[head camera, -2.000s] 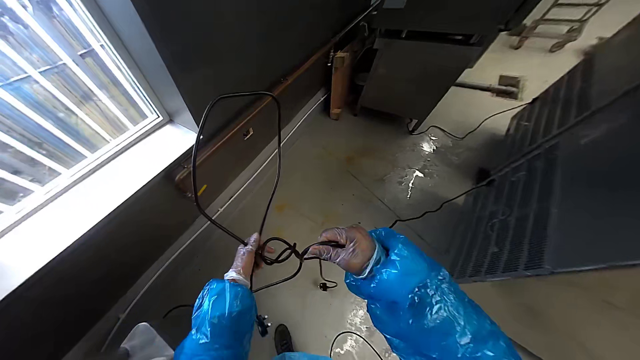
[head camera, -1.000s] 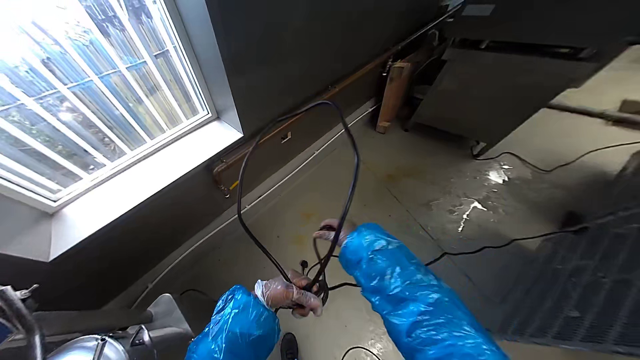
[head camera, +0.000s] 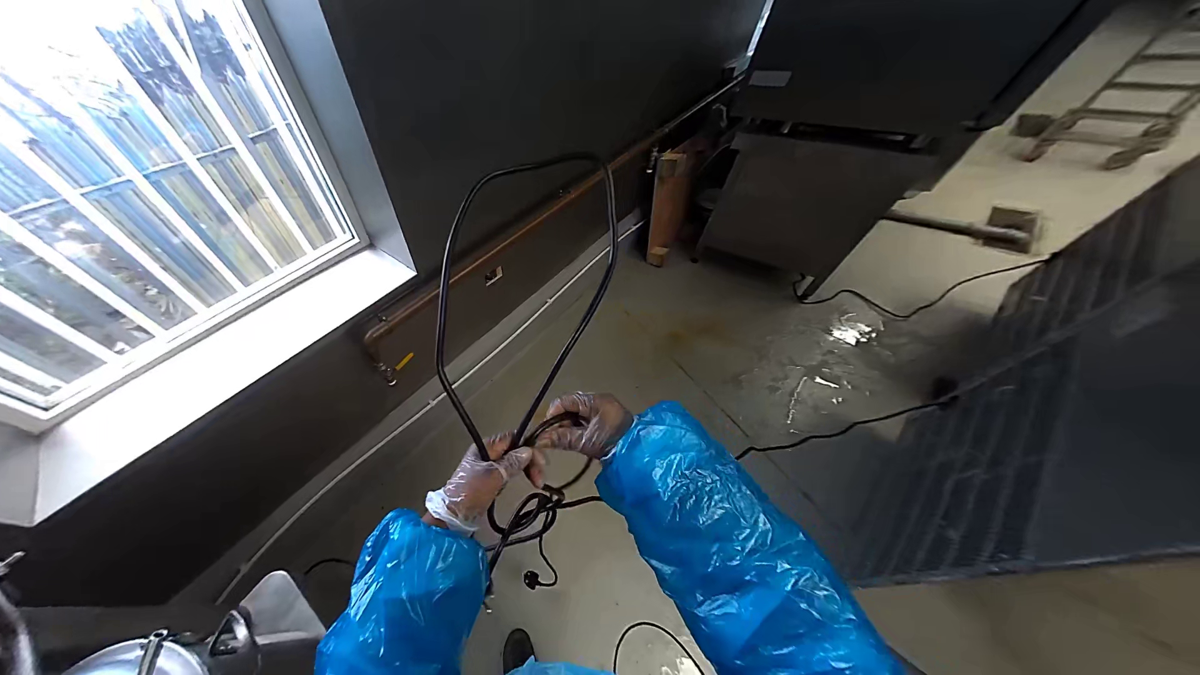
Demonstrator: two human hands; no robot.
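Observation:
A black power cable [head camera: 611, 246] stands up in a tall loop above my hands. My left hand [head camera: 480, 476], in a clear disposable glove and a blue plastic sleeve, is closed on the base of that loop. My right hand [head camera: 589, 424], gloved and sleeved the same way, pinches a smaller bend of the cable just to the right, almost touching the left. Below them hangs a loose tangle of cable [head camera: 536, 514], and a black plug [head camera: 532, 579] dangles under it. Part of the cable between my fingers is hidden.
A barred window [head camera: 178, 187] is at the left, with a copper pipe [head camera: 506, 246] along the dark wall. Metal equipment [head camera: 787, 202] stands ahead. A dark ribbed panel [head camera: 975, 450] is at the right. Another cable [head camera: 848, 429] runs over the wet floor [head camera: 750, 375]. A metal lid [head camera: 141, 658] shows lower left.
My right hand now pinches a small bend of cable above the tangle. The knotted part, between my hands two seconds ago, hangs below them. The view has shifted.

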